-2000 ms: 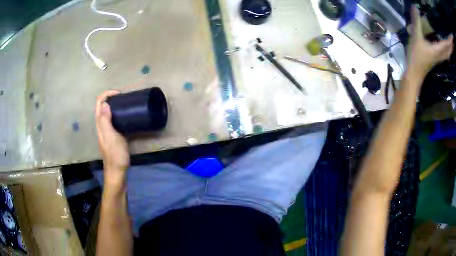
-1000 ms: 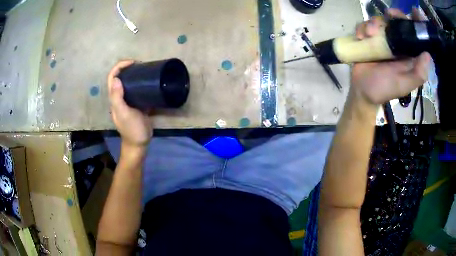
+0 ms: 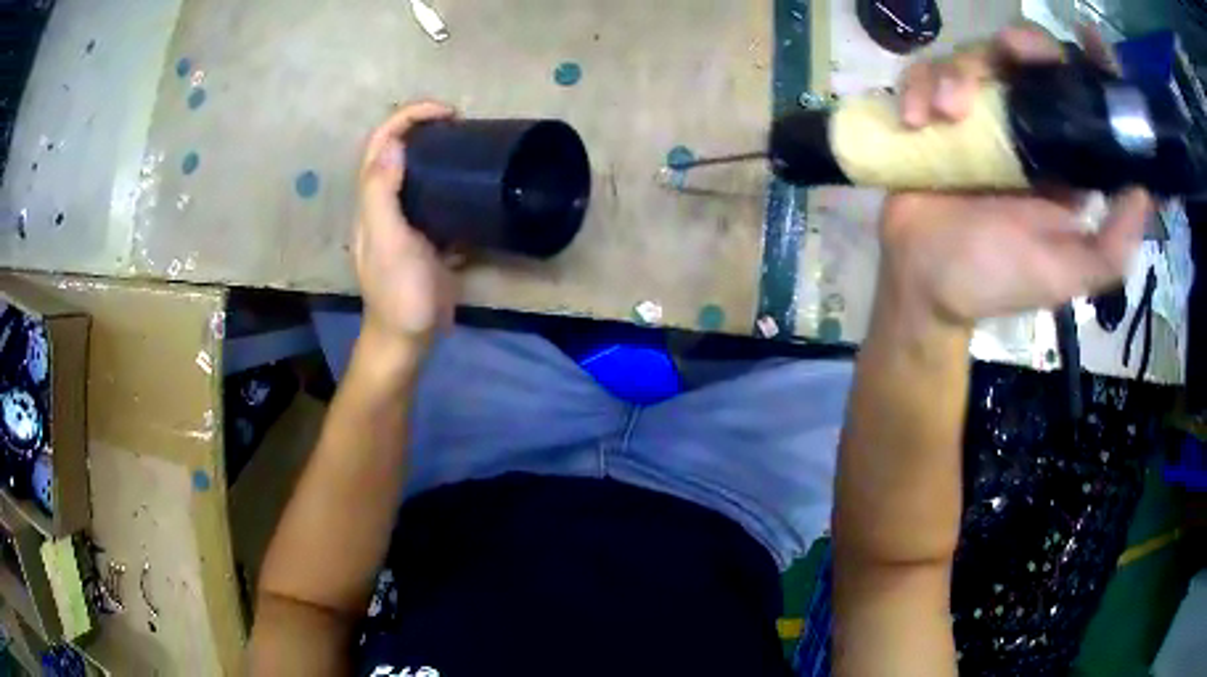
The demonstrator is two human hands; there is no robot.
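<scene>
A matte black cylindrical housing [image 3: 463,183] lies on its side, a little left of the middle, its open end facing right. My left hand [image 3: 404,245] is closed around its left end. My right hand [image 3: 986,218] holds an electric screwdriver [image 3: 913,143] with a cream-and-black handle, roughly level. Its long thin bit points left at the housing's open end, with a gap between them. The inside of the housing is dark and its details cannot be told.
A white cable plug [image 3: 429,19] lies at the top edge. A glossy black round part [image 3: 899,21] is at the top right. A dark green tape strip [image 3: 784,251] crosses the board. A cardboard box of round parts [image 3: 69,423] stands at the left.
My right hand has taken hold of the electric screwdriver at the far right and brought it left over the bench, its bit now nearer the housing. My left hand still holds the housing.
</scene>
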